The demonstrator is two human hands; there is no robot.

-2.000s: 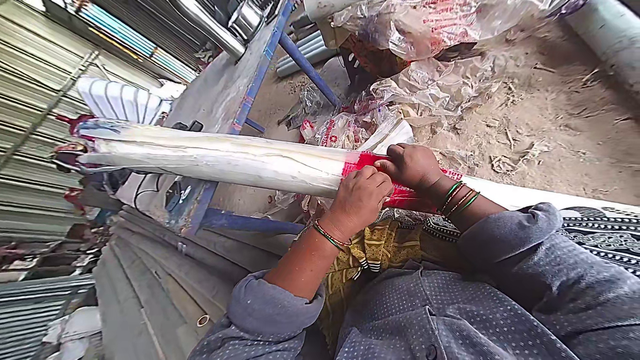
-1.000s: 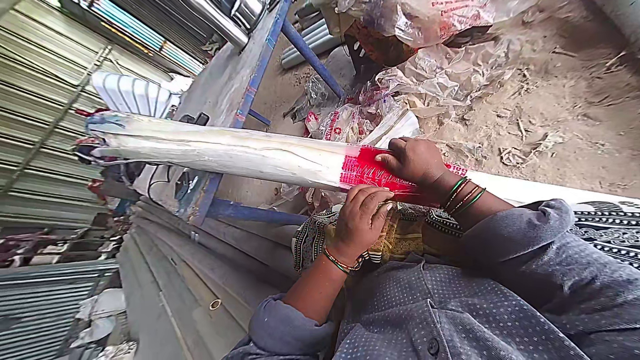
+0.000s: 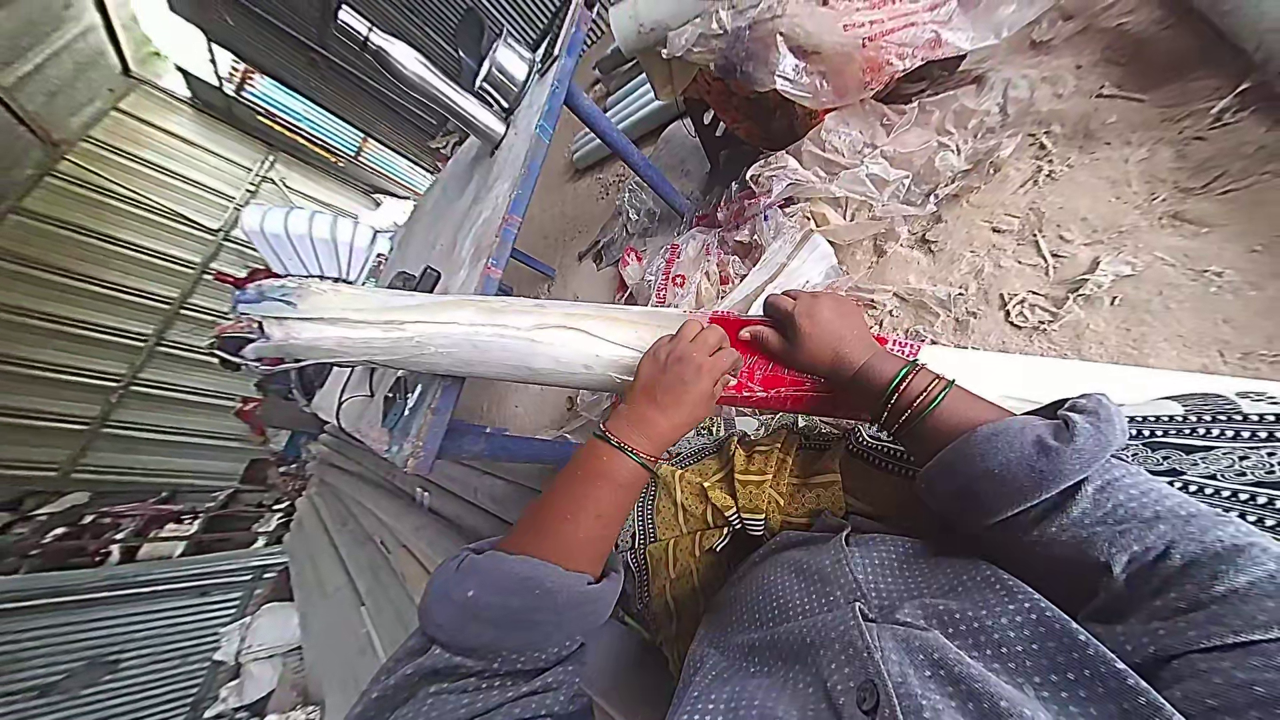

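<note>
A long bundle wrapped in whitish plastic film (image 3: pixel 470 335) lies across my lap, its far end by the blue-edged table. Red printed plastic (image 3: pixel 765 375) is wrapped around its middle. My left hand (image 3: pixel 685 375) rests on the bundle at the left edge of the red part, its fingers bent against the film. My right hand (image 3: pixel 820 335) lies over the red part from above, thumb and fingers pressed on it. Bangles circle both wrists. Whether the fingers pinch a fold of the plastic cannot be told. Past my right wrist, a white length (image 3: pixel 1100 375) continues to the right.
A metal table with a blue frame (image 3: pixel 520 180) stands ahead, with a shiny steel cylinder (image 3: pixel 430 80) on it. Crumpled clear plastic bags (image 3: pixel 880 160) lie on the sandy ground (image 3: pixel 1150 230). Grey pipes (image 3: pixel 625 120) are beyond them. Long grey planks or sheets (image 3: pixel 360 560) lie at the lower left.
Two seconds ago my hands were close together on the red plastic; a second ago they were farther apart, with more red showing. Now my left hand is higher on the bundle than a second ago.
</note>
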